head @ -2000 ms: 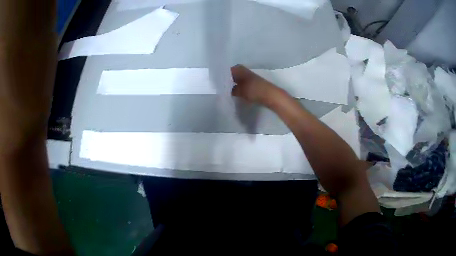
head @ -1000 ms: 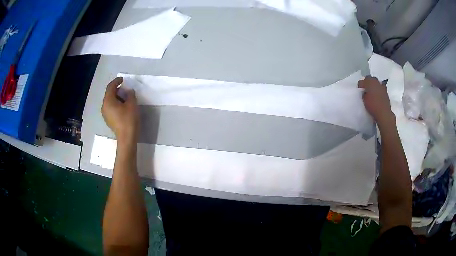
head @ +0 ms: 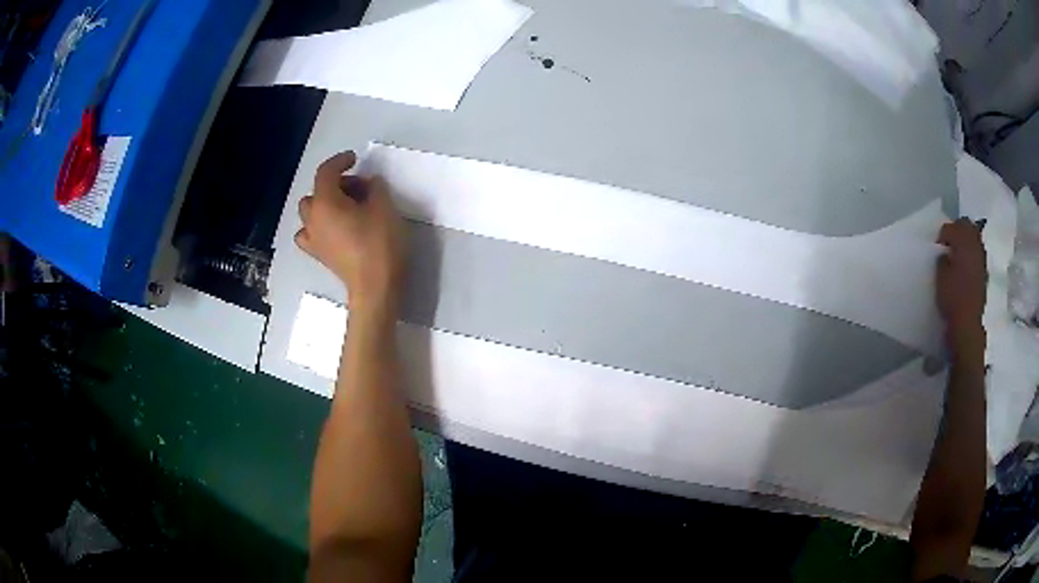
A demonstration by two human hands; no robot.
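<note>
A long white facing piece [head: 638, 233] lies across the grey feed table [head: 729, 108], narrow at the left and flaring at the right. My left hand [head: 351, 226] is at its narrow left end, fingers bent on the fabric. My right hand [head: 960, 279] is at its wide right end, fingertips on the edge. I cannot tell if another layer lies under it. A second long white piece [head: 604, 404] lies along the table's near edge, partly hidden by my left forearm. A short shaped piece [head: 416, 55] extends from the dark press opening onto the table.
The fusing press's blue cover [head: 188, 108] is at the left, with red-handled scissors [head: 80, 165] on a white label [head: 111, 182]. White pieces [head: 855, 46] lie at the far right edge. White scraps [head: 1003, 308] are heaped at the right. Green floor [head: 205, 456] shows below.
My left hand has come to the strip's left end and my right hand to its right end; a white piece now covers the middle strip. The view has shifted, showing more of the press.
</note>
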